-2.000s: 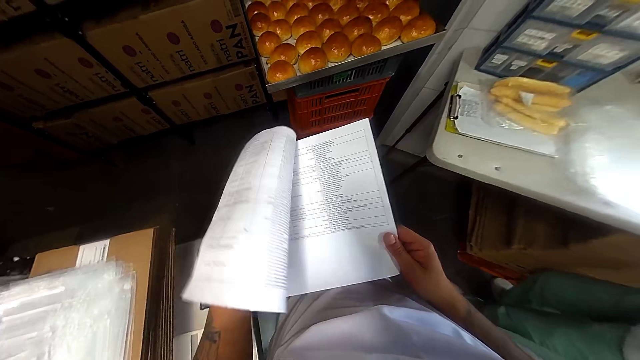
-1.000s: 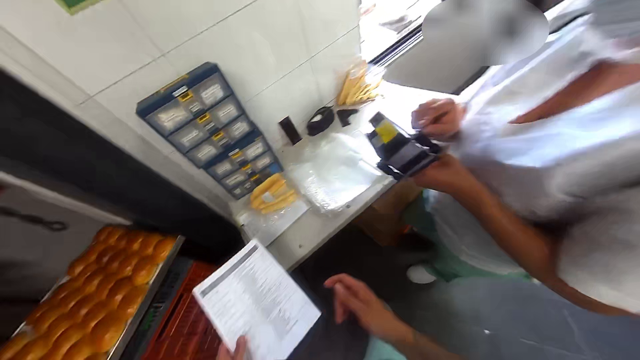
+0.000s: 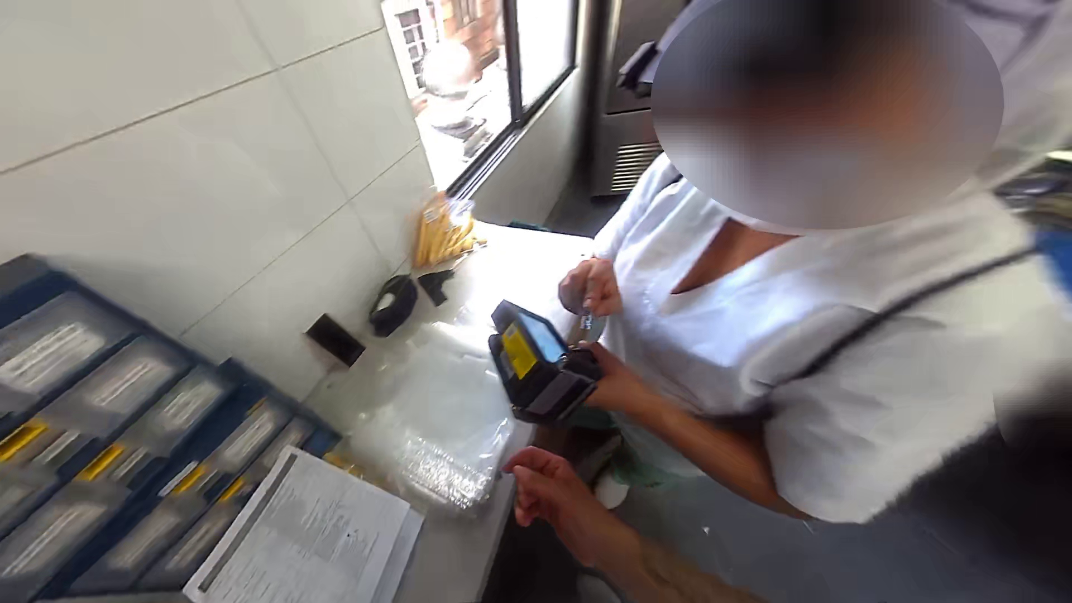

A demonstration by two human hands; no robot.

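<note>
A stack of printed sheets [image 3: 314, 536] tilts over the counter at the lower left; my left hand is out of view. My right hand [image 3: 557, 502] is empty, its fingers apart and slightly curled, by the counter's front edge just right of the clear plastic bags [image 3: 444, 419]. Above it, a person in white [image 3: 712, 335] holds a dark handheld device [image 3: 544, 364] with a lit screen and a yellow label. That person's other hand is raised beside the device.
Blue drawer units [image 3: 209, 419] with clear fronts stand at the left by the tiled wall. A black roll of tape [image 3: 393, 305], a dark block [image 3: 335, 340] and bagged bread sticks [image 3: 442, 234] are on the white counter [image 3: 536, 251]. A window [image 3: 511, 100] is behind.
The view has swung right, away from the bun tray. My right hand held the sheets' edge two seconds ago and is now off them. The sheets, folded open before, now lie flatter.
</note>
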